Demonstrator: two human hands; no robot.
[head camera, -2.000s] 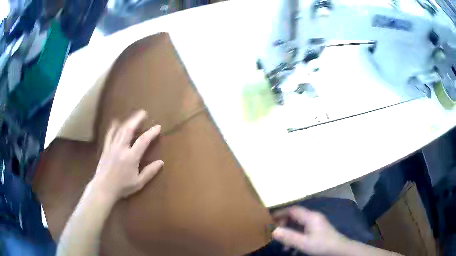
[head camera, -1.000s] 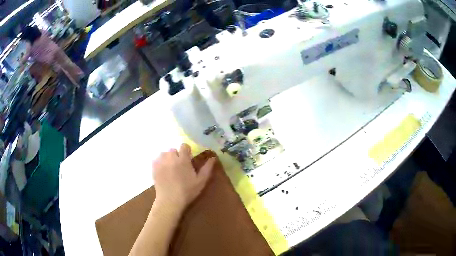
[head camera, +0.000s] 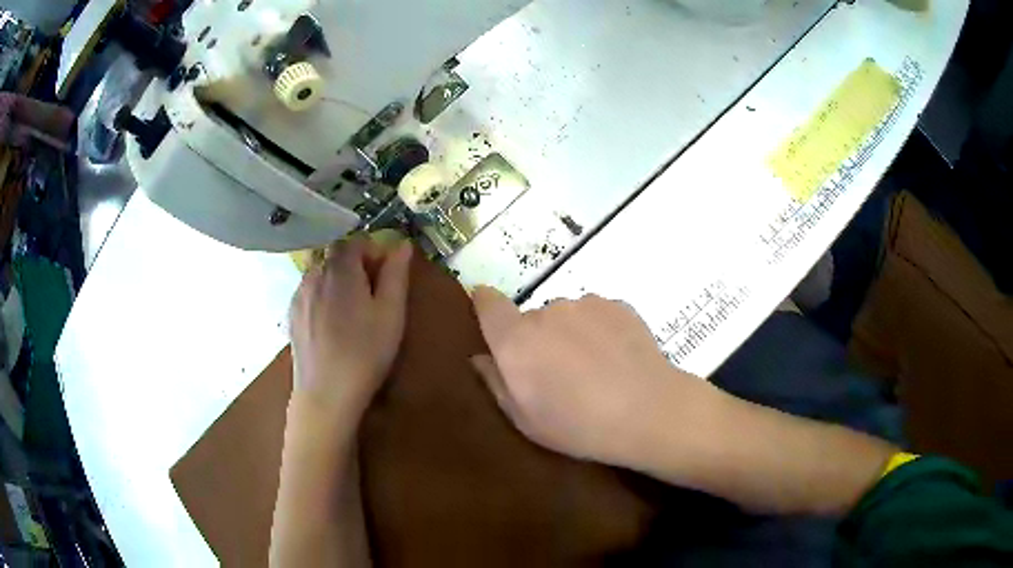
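Observation:
A brown panel (head camera: 444, 477) lies on the white table, its narrow far corner at the needle area of the white sewing machine (head camera: 239, 166). My left hand (head camera: 353, 316) presses on the panel's far corner, fingertips close to the presser foot (head camera: 428, 227). My right hand (head camera: 578, 377) holds the panel's right edge, thumb and index finger at the edge and the other fingers curled. The needle tip and the panel's corner are partly hidden by my left hand and the machine parts.
Yellowish tape (head camera: 839, 131) is stuck near the printed ruler scale (head camera: 711, 316) on the table's right front edge. A shiny metal plate (head camera: 485, 200) sits in the machine bed. More brown panels (head camera: 944, 344) stand below the table at right. A pink sleeve shows at far left.
The panel, first away from the machine, is now at the needle area. My right hand, out of view one second ago, is on its right edge. The view has moved closer to the machine.

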